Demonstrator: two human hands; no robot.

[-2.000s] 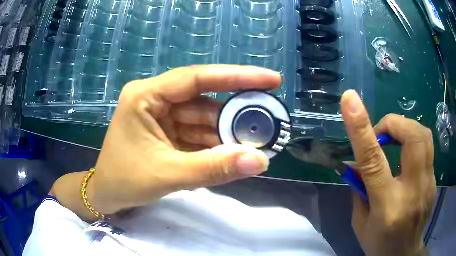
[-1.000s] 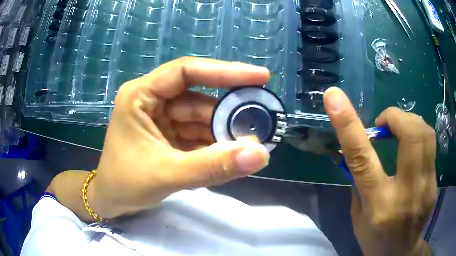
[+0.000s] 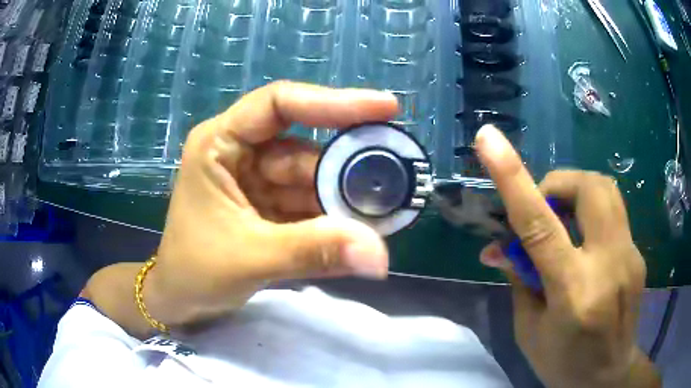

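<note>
My left hand (image 3: 254, 189) holds a black-rimmed speaker driver unit (image 3: 329, 173) by its edge between thumb and fingers, pale ring and dark round centre facing me. A short row of silver terminals (image 3: 420, 184) is at the disc's right edge. My right hand (image 3: 572, 265) is closed round the blue handles of the side cutters (image 3: 473, 208), index finger stretched out. The cutters' dark, blurred jaws point left and lie at the terminals. Whether they touch or grip one I cannot tell.
A large clear blister tray (image 3: 303, 45) lies behind my hands on the green mat (image 3: 606, 197), with a column of black discs (image 3: 489, 57) at its right. Tweezers (image 3: 608, 26) and a clear plastic scrap (image 3: 588, 91) lie at upper right. Grey labelled stacks (image 3: 15, 106) stand far left.
The disc has moved slightly left and up and turned, so its terminals now face right. My right hand and the cutters have moved left with it.
</note>
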